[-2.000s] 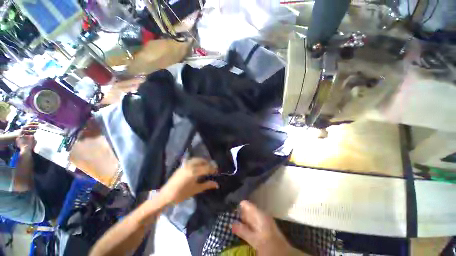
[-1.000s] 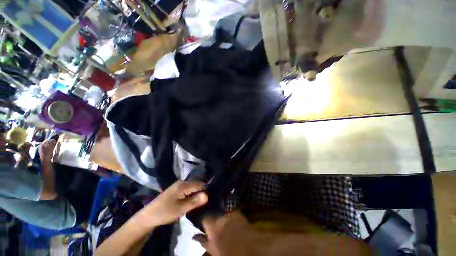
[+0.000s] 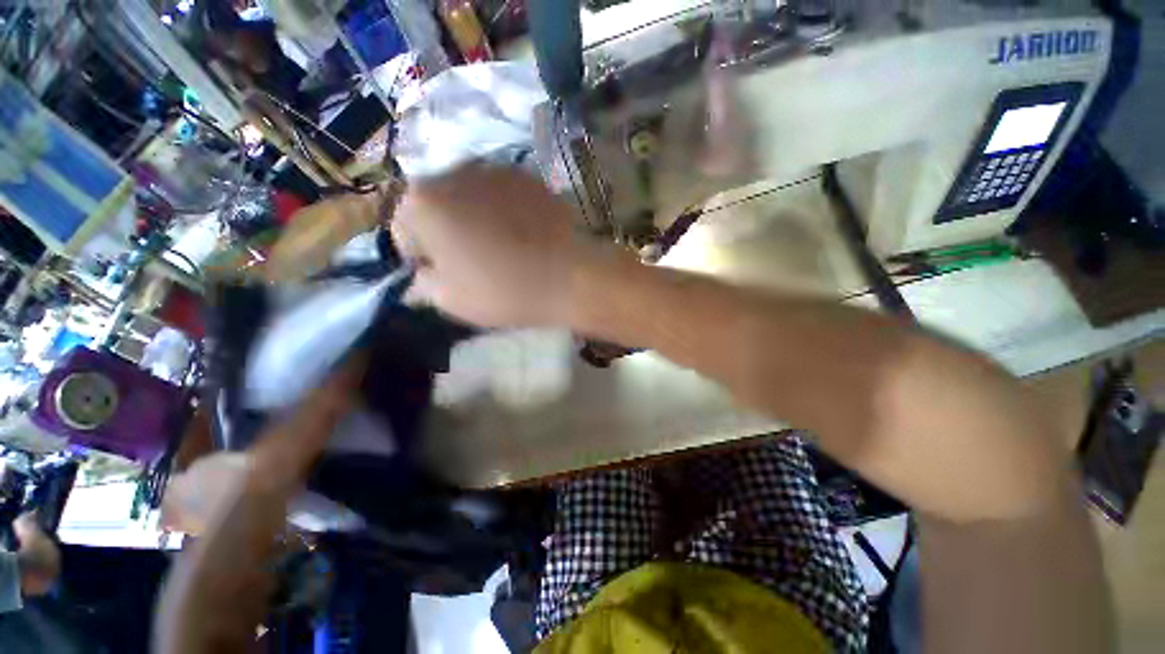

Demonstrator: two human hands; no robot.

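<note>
The black and grey garment is bunched and blurred at the left, off the sewing bed, and hangs over the table's front edge. My right hand reaches across the bed with curled fingers closed on the garment's upper edge. My left hand is blurred against the garment's lower part; its fingers cannot be made out. The cream machine head stands at the upper right with a lit control panel. My right hand and forearm partly cover the bed; the needle is not clearly visible.
A purple machine stands at the left. White cloth lies behind my right hand. A green-handled tool lies right of the bed. Part of another person's hand shows at the left edge. My checked and yellow clothing is below the table edge.
The garment has come away from the needle area and moved left. My right hand has moved up and across the bed with it. The view has shifted, showing the control panel.
</note>
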